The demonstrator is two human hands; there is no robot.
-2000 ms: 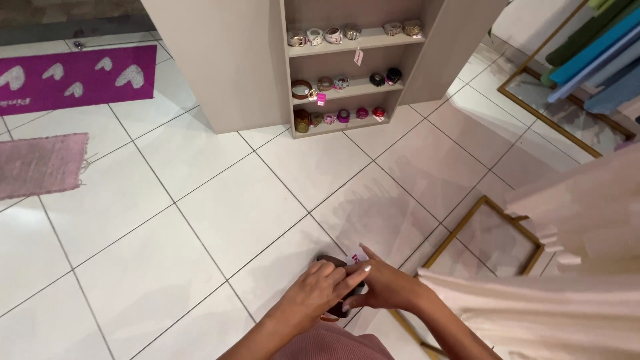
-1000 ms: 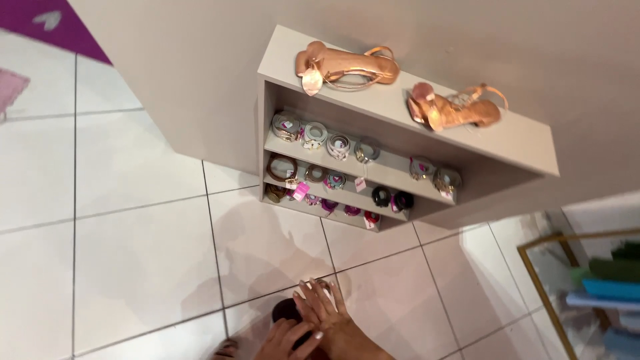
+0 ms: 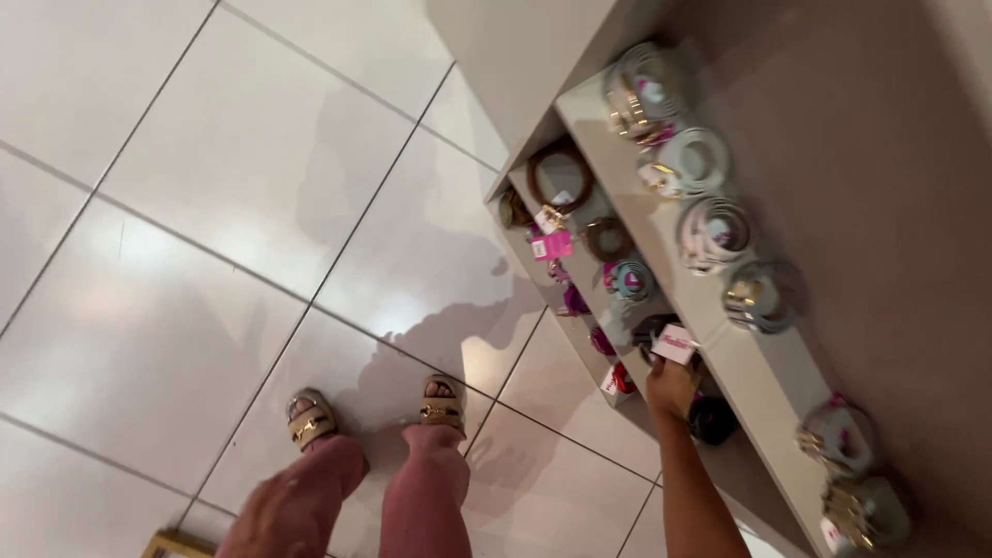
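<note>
My right hand [image 3: 673,387] reaches into the middle shelf of the display unit, its fingers at a dark coiled belt [image 3: 651,333]. A white tag [image 3: 674,343] hangs in front of the fingertips and partly hides the hold. Just below the wrist lies a black coiled belt [image 3: 711,419]. On the same shelf are a blue coiled belt [image 3: 629,280], a brown coiled belt [image 3: 607,239] and a larger brown ring-shaped coil [image 3: 560,178]. Low on the left, my left hand [image 3: 267,508] is a blur over the pink trouser leg; its fingers cannot be made out.
The taupe shelf unit [image 3: 748,387] fills the right side, with several pale coiled belts [image 3: 714,235] along its upper shelf. Purple and red coils [image 3: 622,379] sit on the lowest shelf. White floor tiles [image 3: 232,194] lie left. A gold-coloured frame corner [image 3: 178,544] shows at bottom left.
My hands were together around a dark coil; now they are apart, the right one inside the shelf unit. The view has turned and come closer to the shelves.
</note>
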